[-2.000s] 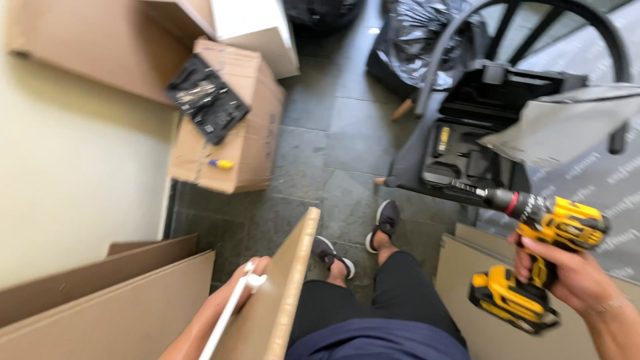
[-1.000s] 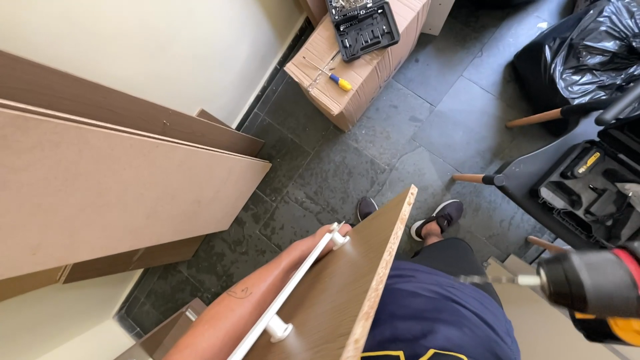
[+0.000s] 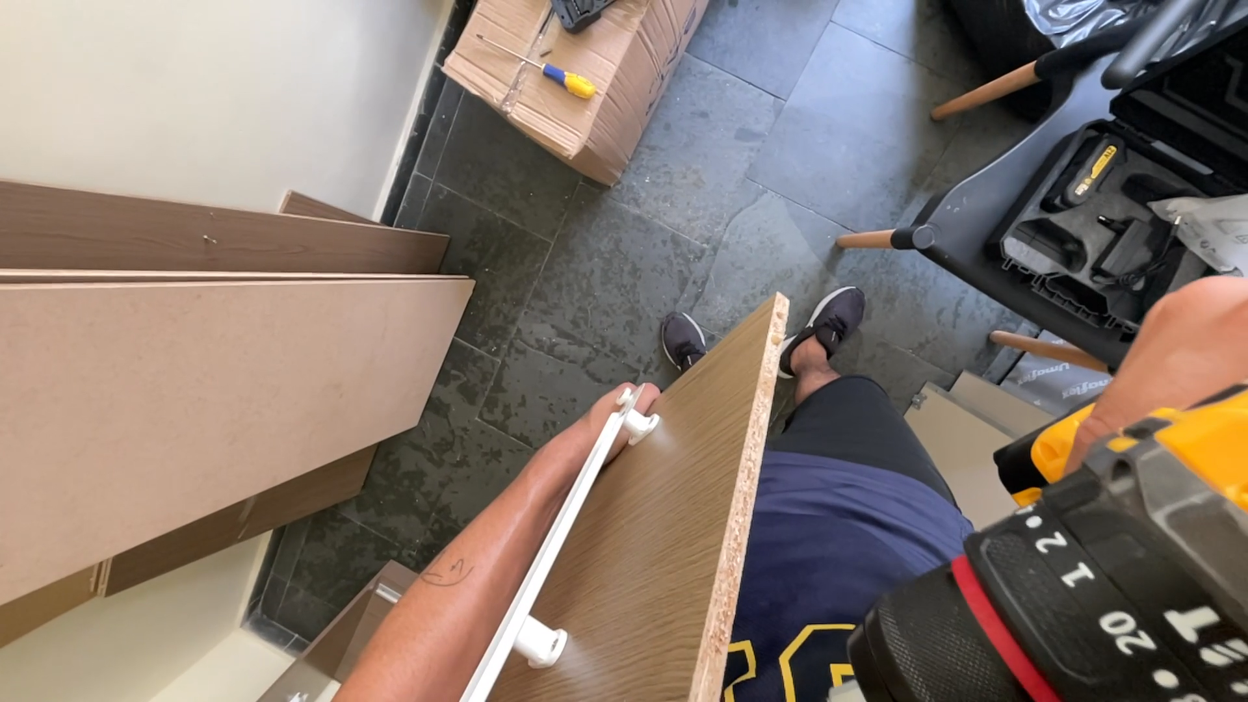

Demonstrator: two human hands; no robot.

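My left hand [image 3: 624, 414] is at the far end of a wood-grain chipboard panel [image 3: 653, 507], its fingers partly hidden by the panel and by a white rail [image 3: 556, 556] with round white mounts on the panel's face. The panel stands on edge against my body, its raw chipboard edge facing right. At the lower right, my right hand [image 3: 1170, 351] is wrapped around a yellow and black cordless drill [image 3: 1063, 585]. The drill is very close to the camera, chuck pointing left towards the panel; its tip is mostly out of view.
Several boards [image 3: 224, 390] lean by the wall at left. A cardboard box [image 3: 575, 88] carries a screwdriver [image 3: 561, 78] and part of a black case. On the right, a black chair [image 3: 975, 195] with wooden legs holds an open drill case [image 3: 1092, 205]. Slate tiles cover the floor.
The drill has come in from the right, much closer to the camera and the panel. My left hand stays at the panel. The view has swung towards the leaning boards.
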